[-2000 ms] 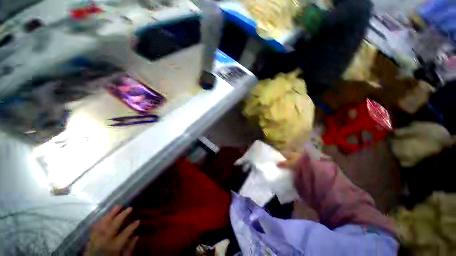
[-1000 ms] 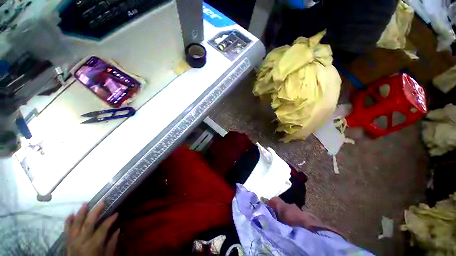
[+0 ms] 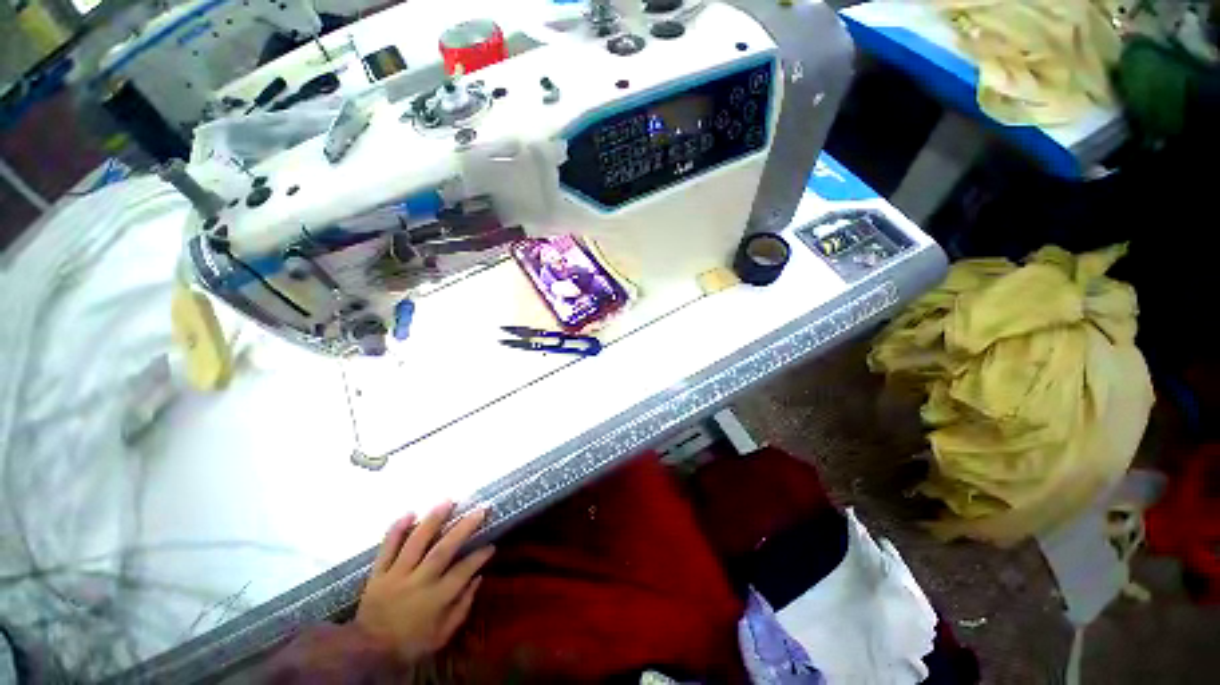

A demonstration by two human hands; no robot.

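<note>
My left hand [image 3: 426, 583] rests with fingers spread on the front edge of the white table, near the ruler tape [image 3: 696, 388], and holds nothing. My right hand is not in view. White cloth pieces [image 3: 867, 605] lie at the lower right, over dark red and black cloth, beside a bit of lilac fabric [image 3: 776, 645]. The white sewing machine [image 3: 522, 167] stands behind the table edge. Dark blue thread snips [image 3: 551, 341] and a lit phone [image 3: 573, 281] lie on its bed.
A yellow cloth bundle [image 3: 1024, 388] is on the floor at right, with a red stool [image 3: 1188, 515] at the far right edge. A black tape roll [image 3: 763, 257] stands by the machine. White fabric [image 3: 67, 402] covers the table's left side. A yellow lamp [image 3: 201, 335] is near the machine head.
The view has swung left and up, bringing the whole machine in. The right sleeve has left the picture. My left hand stays at the table edge.
</note>
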